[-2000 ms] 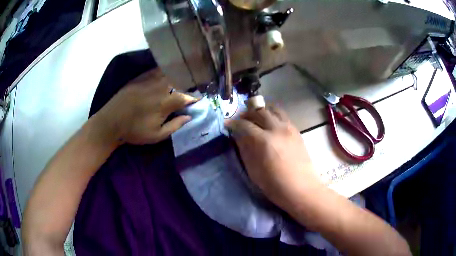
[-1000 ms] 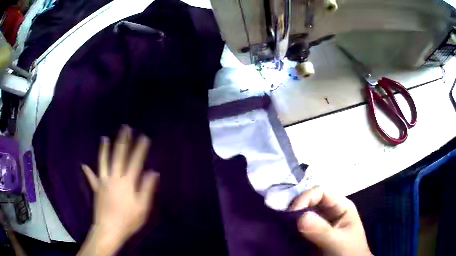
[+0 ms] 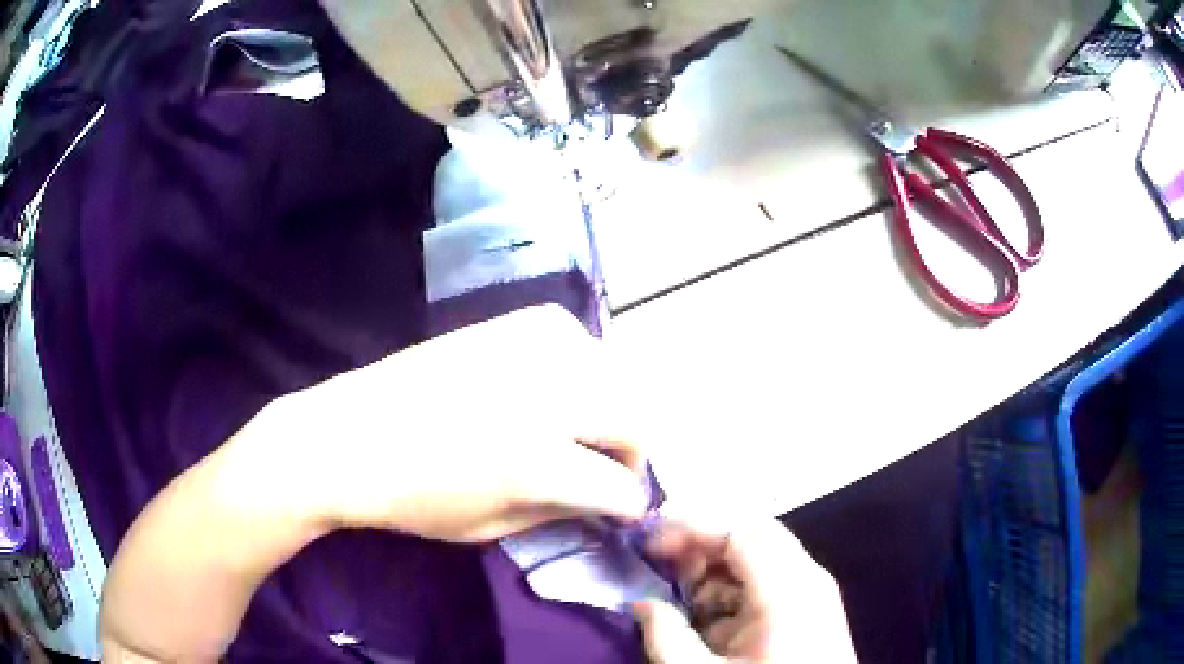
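The dark purple garment piece (image 3: 195, 260) covers the left of the table and hangs over the front edge. Its pale grey-lilac backing (image 3: 474, 260) lies below the presser foot (image 3: 561, 130), with a dark purple strip across it. My left hand (image 3: 571, 454) reaches across the cloth, fingertips on its edge near the table's front. My right hand (image 3: 740, 597) pinches the same edge from the right. The fingertips of both hands nearly meet there. Part of the pale backing is hidden under my left hand and forearm.
Red-handled scissors (image 3: 961, 221) lie right of the needle, blades pointing up-left. The cream-white sewing machine (image 3: 727, 78) stands at the back. A blue plastic basket (image 3: 1071, 454) is beside the table at the right. A purple box (image 3: 11, 486) is at the far left.
My left hand has moved from flat on the purple cloth across to the right, onto the edge beside my right hand. My right hand is lower and further left. The purple cloth has shifted.
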